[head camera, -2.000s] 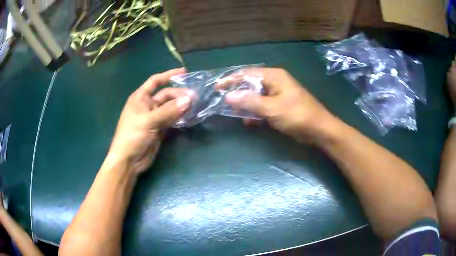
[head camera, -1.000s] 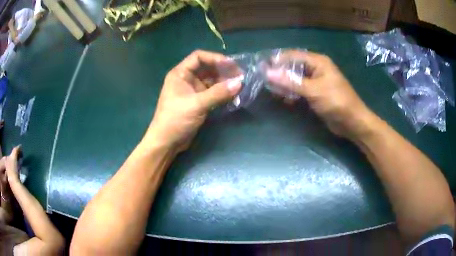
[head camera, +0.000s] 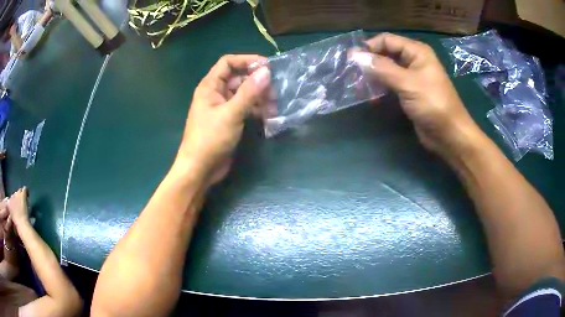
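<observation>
A clear, shiny plastic bag (head camera: 316, 83) is stretched nearly flat between my two hands, above the dark green tabletop (head camera: 297, 254). My left hand (head camera: 232, 102) pinches its left end between thumb and fingers. My right hand (head camera: 409, 77) pinches its right end near the upper corner. The film is creased and glossy; I cannot tell whether anything is inside. A loose pile of similar clear bags (head camera: 517, 93) lies at the right.
A brown carton (head camera: 378, 15) stands at the far edge. Yellow-green strips (head camera: 179, 15) lie beside it, left of pale bars (head camera: 90, 25). At far left are a small clear bag (head camera: 32, 143) and another person's arms (head camera: 37, 247). A pale seam runs down the left.
The bag, bunched between my fingers before, is now spread out and wider. My hands are farther apart. The view has shifted left since the earliest frame.
</observation>
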